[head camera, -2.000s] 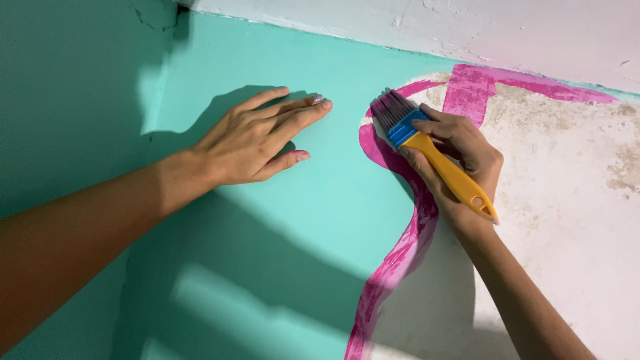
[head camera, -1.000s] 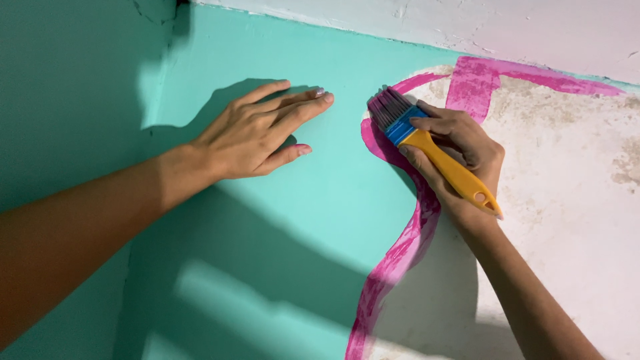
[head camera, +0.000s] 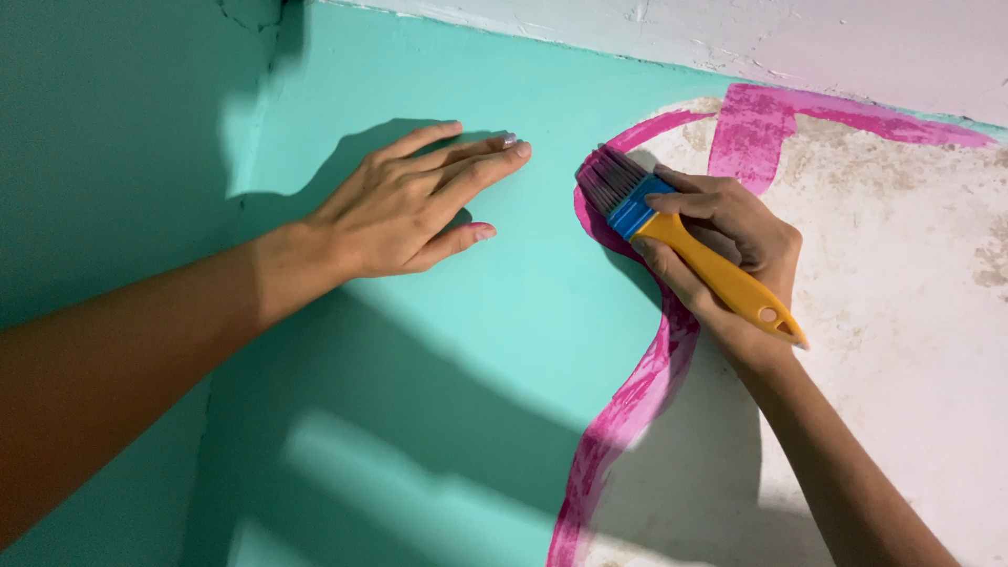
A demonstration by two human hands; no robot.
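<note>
My right hand [head camera: 732,244] holds a flat paintbrush [head camera: 709,264] with a yellow handle and a blue ferrule. The pink-stained bristles touch the wall on the curved end of a pink paint band [head camera: 646,370], which winds down along the border between turquoise and white. With fingers spread, my left hand [head camera: 417,197] rests on the turquoise wall [head camera: 488,331] to the left of the brush and holds nothing. Pink paint marks its thumb. A wider pink patch [head camera: 752,134] lies above my right hand, joined to a stripe along the top edge.
The unpainted part of the wall [head camera: 882,339] on the right is white with brownish stains. A pale ceiling [head camera: 709,31] meets the wall along the top. At left, a shaded turquoise wall [head camera: 102,157] forms a corner. Arm shadows cross the lower area.
</note>
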